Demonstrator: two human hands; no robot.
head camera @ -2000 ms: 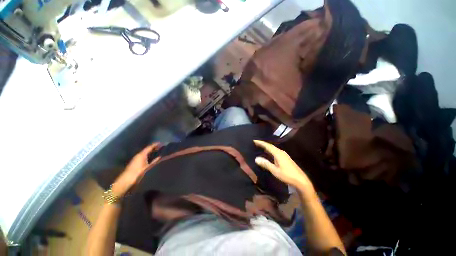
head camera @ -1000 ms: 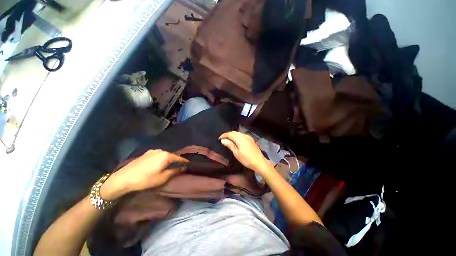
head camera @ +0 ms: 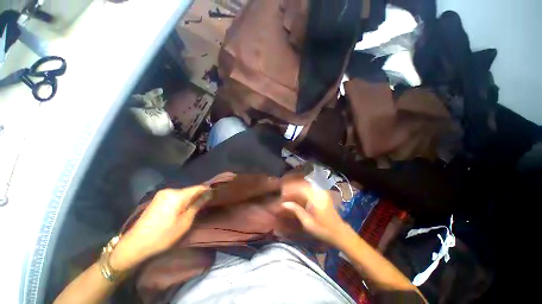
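Limp brown cloth (head camera: 238, 217) lies folded over black cloth (head camera: 240, 155) on the wearer's lap. My left hand (head camera: 163, 222), with a metal band at the wrist, is at the left side of the brown cloth, its fingertips on the cloth's upper edge. My right hand (head camera: 309, 205) is blurred at the right side of the brown cloth, thumb and fingers closed around its edge. Part of the brown cloth between the hands is raised and blurred.
Black-handled scissors (head camera: 43, 78) lie on the white table (head camera: 71, 107) at upper left. Large brown and black panels (head camera: 264, 56) are heaped ahead, with more brown cloth (head camera: 377, 113) at right. A white strip (head camera: 438, 252) lies at lower right. A shoe (head camera: 156, 113) shows below the table.
The brown cloth was unfolded further over the black cloth on the lap. My right hand has closed on its edge. The view has swung right, away from the sewing machine.
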